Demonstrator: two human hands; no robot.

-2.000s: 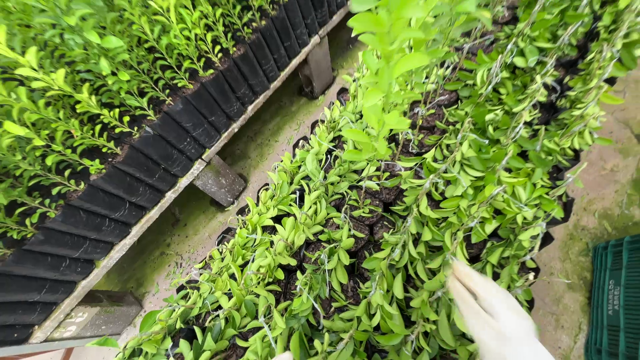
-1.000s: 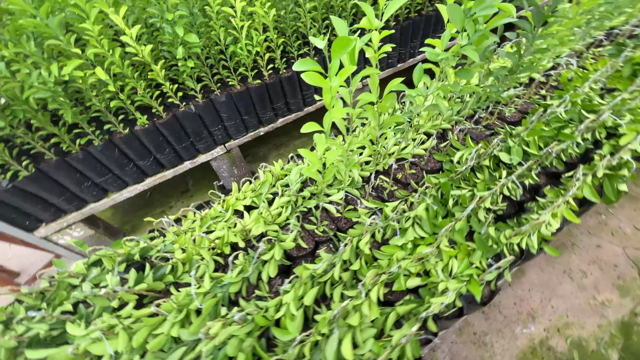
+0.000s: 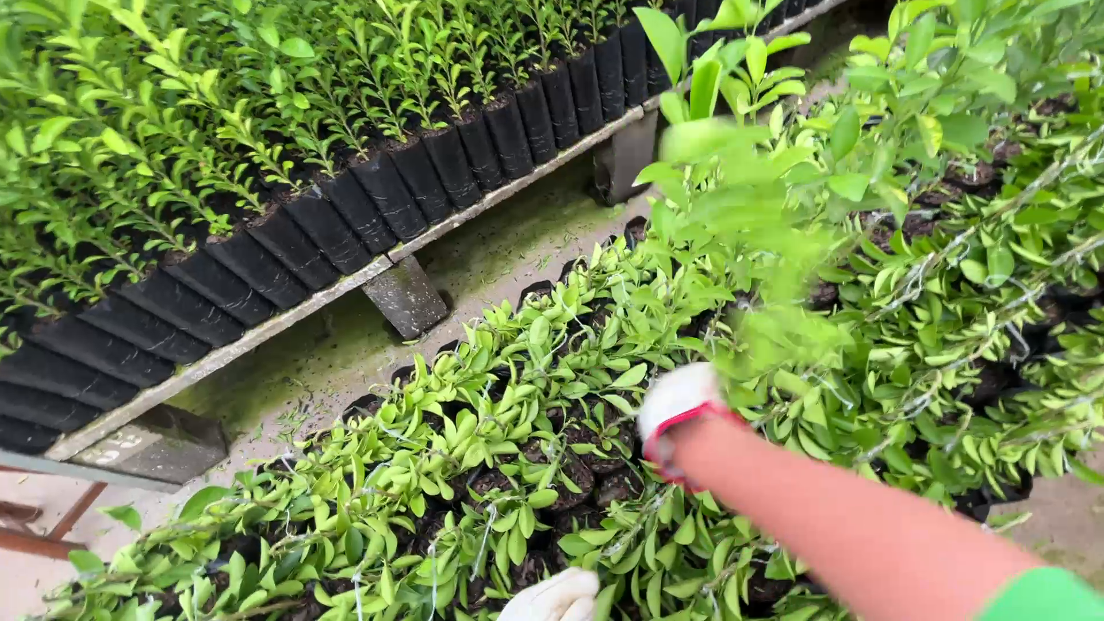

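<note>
My right hand [image 3: 686, 405], in a white glove with a red cuff, reaches in among the leafy seedlings at right of centre. Blurred green leaves [image 3: 768, 250] stand just beyond it and hide its fingers, so its hold cannot be told. At the bottom edge my left hand [image 3: 552, 597], also white-gloved, is partly cut off by the frame and lies close to the bent seedlings [image 3: 517, 517]. These plants grow in black bags of dark soil [image 3: 617, 487], their stems lying over, with thin pale ties [image 3: 485, 539] among them.
Upright seedlings [image 3: 172, 129] in black bags [image 3: 323, 237] fill a raised concrete bench [image 3: 371, 272] at upper left, on concrete blocks [image 3: 405, 297]. A mossy walkway [image 3: 509, 246] runs between bench and bent plants. Reddish-brown bars [image 3: 73, 513] show at lower left.
Both hands are in view now, while neither showed one second ago. The right hand is in among the plants, and leaves beside it are blurred. The view has shifted.
</note>
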